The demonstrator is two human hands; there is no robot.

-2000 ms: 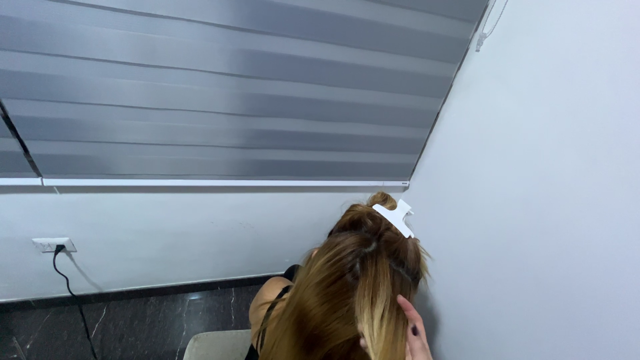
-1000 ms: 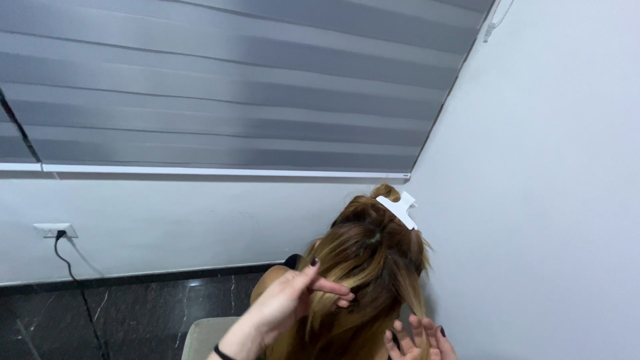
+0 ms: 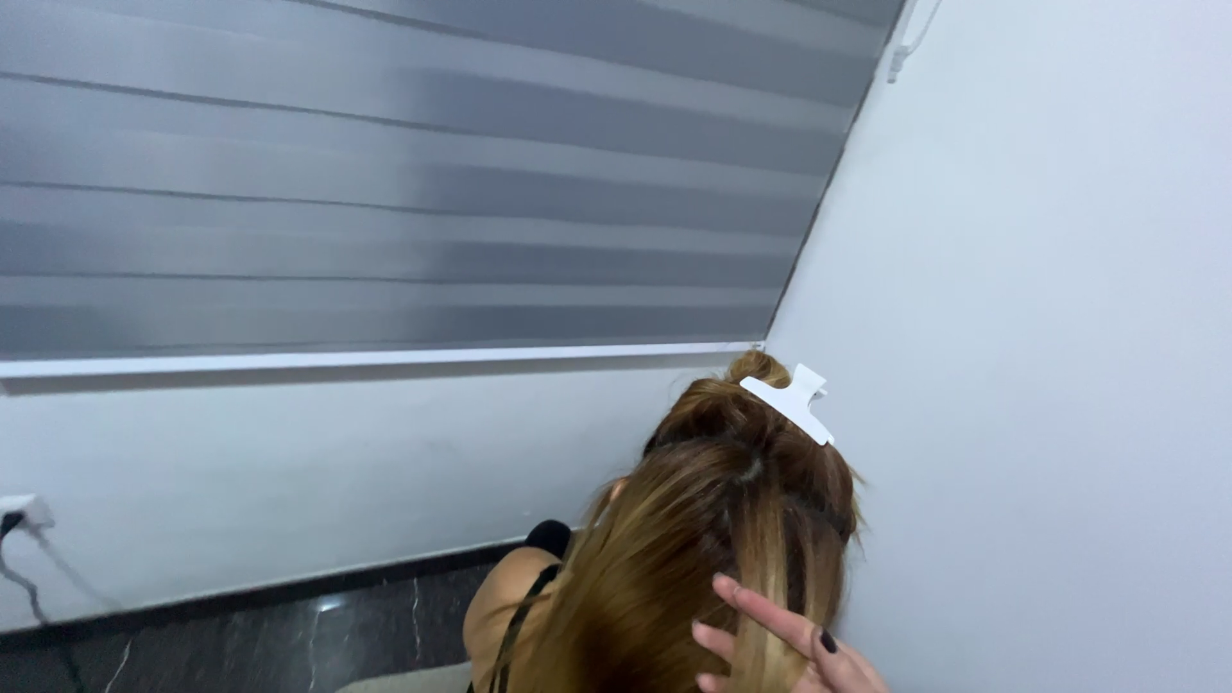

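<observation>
A seated person with long brown and blonde hair point(image 3: 635, 568) has their back to me. A white plastic claw clip point(image 3: 791, 402) fastens the upper hair near a small bun point(image 3: 758, 368) on top of the head. My right hand point(image 3: 784, 640), with dark nail polish, is at the lower right of the head. Its fingers lie against a lighter strand point(image 3: 762, 549) that passes by them; whether they grip it cannot be told. My left hand is out of view.
A grey striped roller blind point(image 3: 433, 192) covers the window ahead. A white wall point(image 3: 1039, 337) stands close on the right. At the lower left a black cord point(image 3: 21, 577) is plugged into a wall outlet point(image 3: 34, 510). Part of a light seat point(image 3: 409, 680) shows over the dark marble-look floor point(image 3: 366, 616).
My left hand, over the hair a second ago, has gone out of view. My right hand has moved up against the lighter strand on the right side.
</observation>
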